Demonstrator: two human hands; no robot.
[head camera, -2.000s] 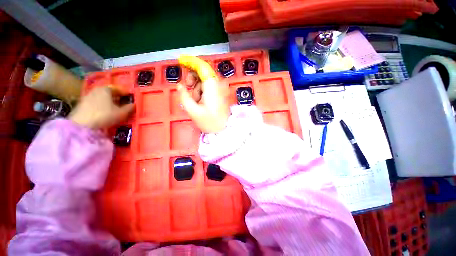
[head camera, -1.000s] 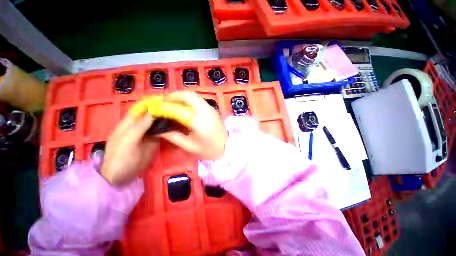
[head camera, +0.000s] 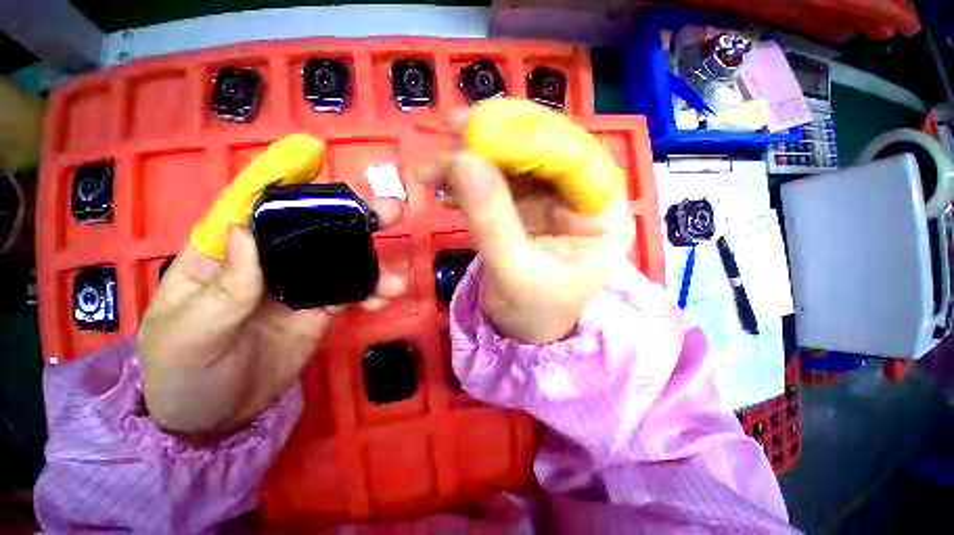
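Note:
My left hand (head camera: 225, 313), with a yellow finger cot on one finger, holds a smartwatch body (head camera: 316, 247) by its edges, glossy black screen side up, above the foam tray. My right hand (head camera: 539, 230), also with a yellow cot, is raised to the right of it, fingers apart, holding nothing that I can see. The red-orange foam tray (head camera: 298, 460) lies below both hands. Watch bodies sit in its pockets: a back row with lens side up (head camera: 326, 84), two at the left, and one with dark face up (head camera: 390, 371) in front. A small white scrap (head camera: 386, 182) lies behind the held watch.
At the right, a blue bin (head camera: 659, 105) holds a clear bottle (head camera: 722, 54) and pink paper (head camera: 774, 86). A record sheet (head camera: 737, 366) bears a watch body (head camera: 690, 223), blue pen (head camera: 687, 277) and black marker (head camera: 737, 284). A white device (head camera: 863, 256) stands farther right.
My hands have moved apart. My left hand now shows the watch body screen up, and my right hand has moved right. The view has shifted closer over the tray.

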